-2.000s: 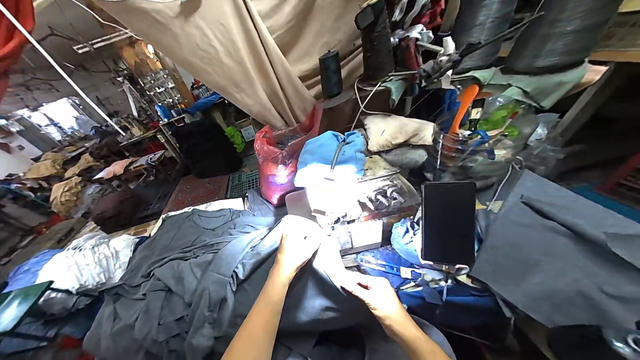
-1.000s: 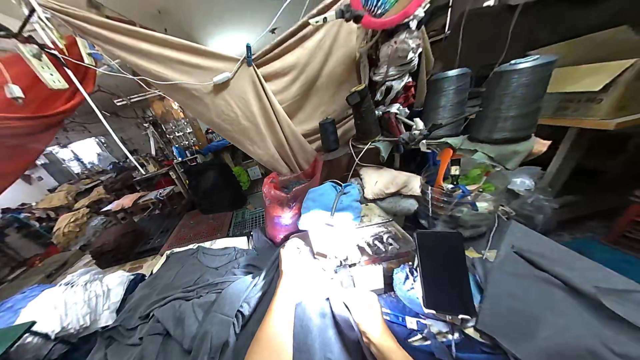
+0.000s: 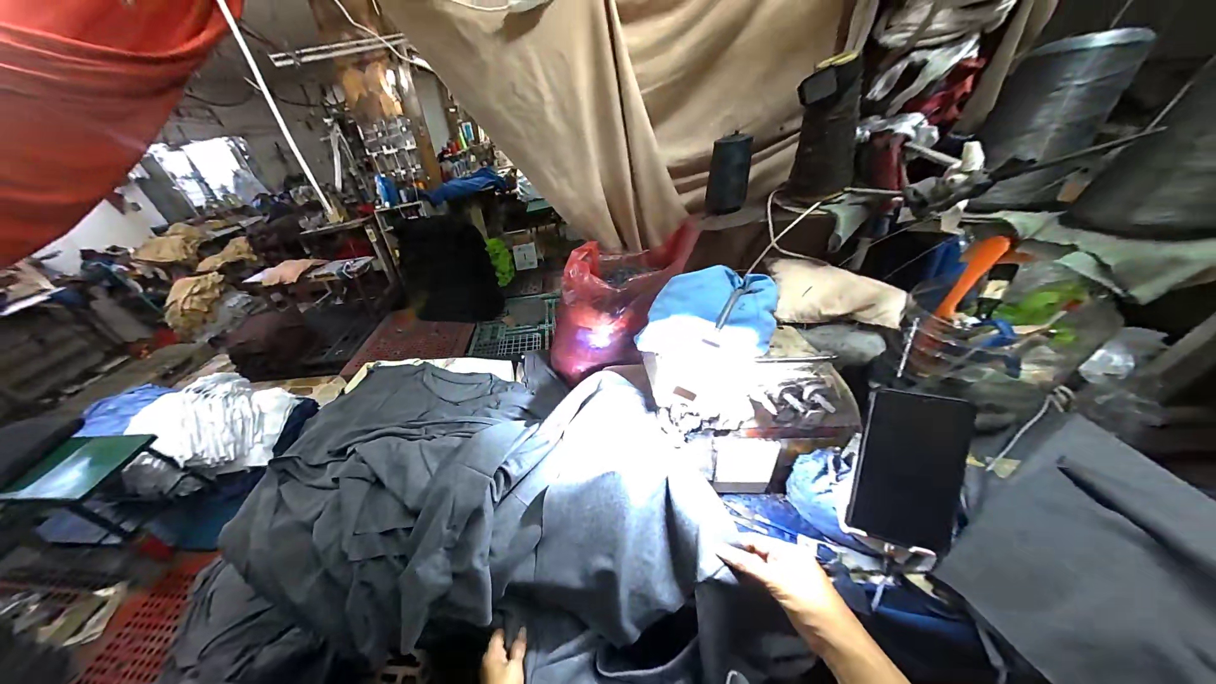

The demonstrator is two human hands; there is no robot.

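Dark grey fabric (image 3: 589,532) lies bunched in front of me, brightly lit at its upper part. My left hand (image 3: 503,655) is low at the bottom centre, its fingers at the lower folds of this fabric; the rest of it is out of frame. My right hand (image 3: 768,562) pinches the fabric's right edge. Behind the cloth stands a sewing machine (image 3: 788,389), washed out by glare, with a blue cloth (image 3: 714,309) over its top. A dark grey T-shirt (image 3: 427,408) is spread to the left.
A smartphone (image 3: 912,470) stands upright on a holder at the right, beside more grey fabric (image 3: 1092,541). A red plastic bag (image 3: 608,313) sits behind the work. Folded white garments (image 3: 217,423) lie at the left. Large thread cones (image 3: 1054,114) and a beige curtain (image 3: 570,104) are farther back.
My hands have moved apart and down from the bright area by the machine, the left one to the bottom edge. The grey fabric now spreads wider between them.
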